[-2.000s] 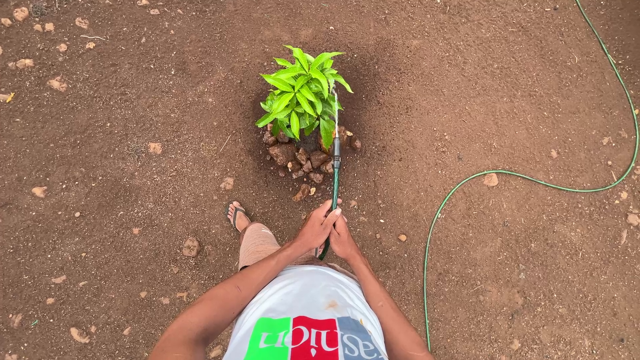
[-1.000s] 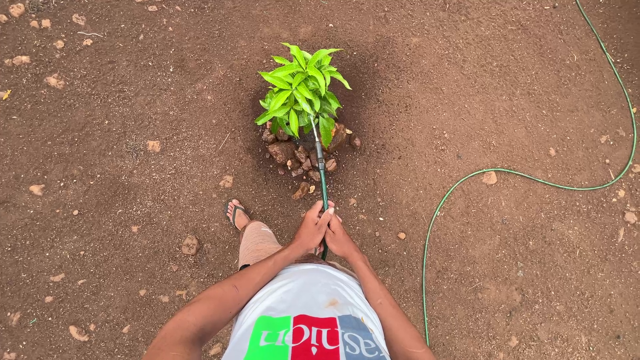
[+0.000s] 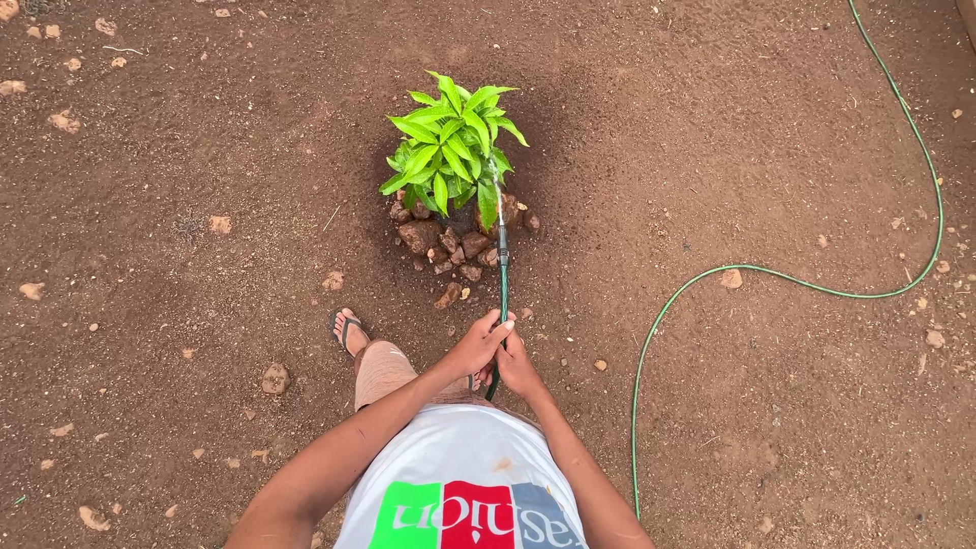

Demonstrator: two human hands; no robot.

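Observation:
Both my hands grip a green garden hose in front of my waist. My left hand is wrapped round it, and my right hand touches it on the other side. From the black hose nozzle a thin stream of water runs into the right side of a leafy green plant. Wet brown rocks lie at the near side of the plant, partly under its leaves, and dark damp soil surrounds it.
Another stretch of green hose curves over the bare soil on the right. Scattered stones lie about, one near my sandalled foot and one beside the hose.
The nozzle has swung right since one second ago, when it pointed more to the left. Both hands have kept their hold on the hose.

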